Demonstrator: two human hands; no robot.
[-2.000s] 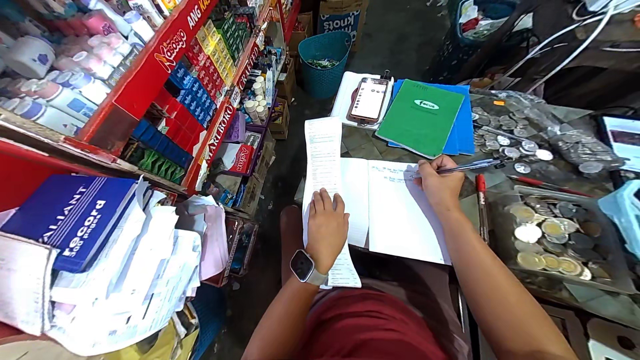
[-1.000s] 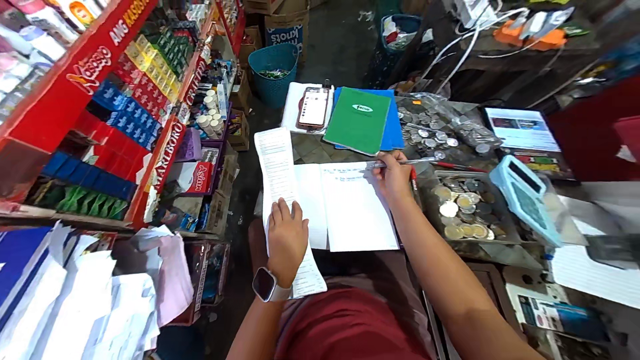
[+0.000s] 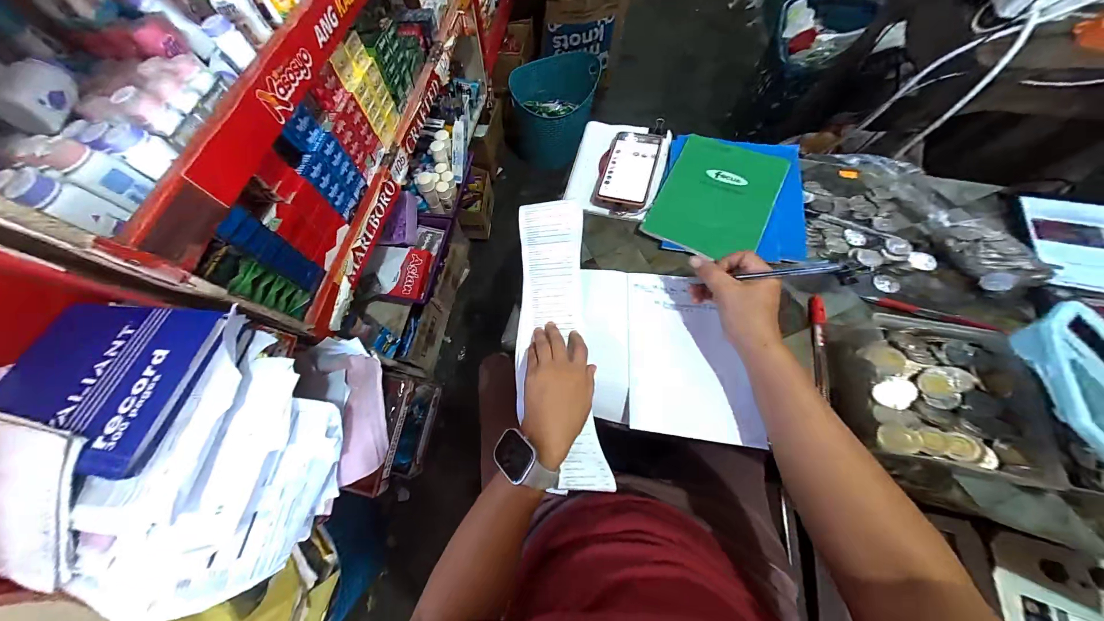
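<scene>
My left hand (image 3: pixel 556 388), a smartwatch (image 3: pixel 516 457) on its wrist, presses flat on a long printed paper slip (image 3: pixel 550 259). Under the slip's right side lies an open notebook (image 3: pixel 690 362), with a little handwriting at the top of its right page. My right hand (image 3: pixel 742 297) rests at that page's top right and holds a pen (image 3: pixel 793 270), whose shaft points right. A green notebook (image 3: pixel 720 194) lies on a blue one (image 3: pixel 789 228) just beyond. A phone (image 3: pixel 629 169) sits on white paper to their left.
At right are a plastic tub of coins (image 3: pixel 940 397), bagged coins (image 3: pixel 983 241), a red marker (image 3: pixel 818 345) and a light-blue device (image 3: pixel 1065 362). Stacked papers (image 3: pixel 207 483) with a blue record book (image 3: pixel 112 379) stand left, below red shelves (image 3: pixel 216 112). A teal basket (image 3: pixel 555 112) is beyond.
The view swings right and back. My left hand stays on the slip and my right hand keeps the pen near the top of the right page.
</scene>
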